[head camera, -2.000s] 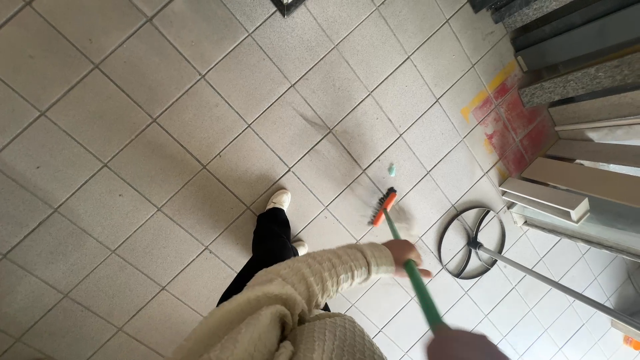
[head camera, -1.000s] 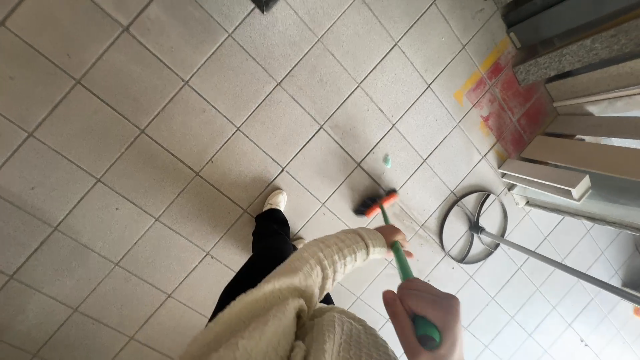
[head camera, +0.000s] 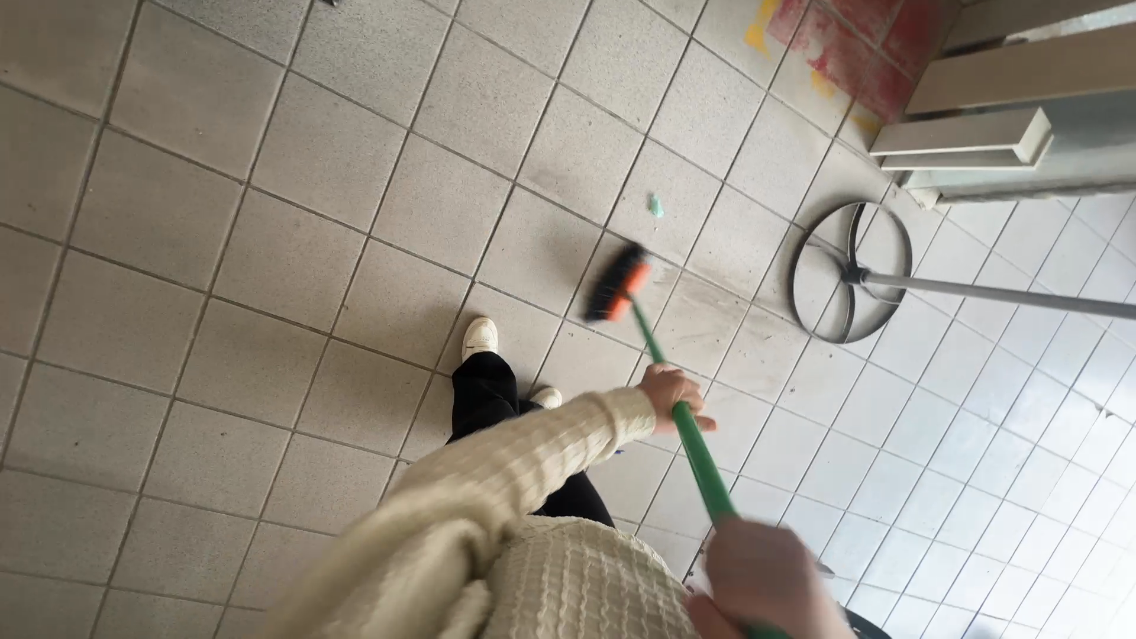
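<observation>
A broom with a green handle (head camera: 703, 461), an orange head (head camera: 628, 291) and dark bristles (head camera: 612, 282) slants down to the tiled floor. My left hand (head camera: 673, 399), in a cream knit sleeve, wraps around the lower part of the handle. Near the handle's upper end my right hand (head camera: 768, 572) is closed on it, blurred and partly cut off by the bottom edge. The broom head is blurred too. A small mint-green scrap (head camera: 655, 205) lies on the floor just beyond the bristles.
A round metal base (head camera: 852, 272) with a grey pole (head camera: 1003, 295) stands to the right. Pale slats (head camera: 954, 142) and red and yellow marks (head camera: 852, 49) are at the upper right. My white shoes (head camera: 480, 337) rest on the tiles (head camera: 328, 257), left of the broom.
The broom head has turned and sits at a different slant beside the scrap. Both hands have stayed on the handle. The view has shifted.
</observation>
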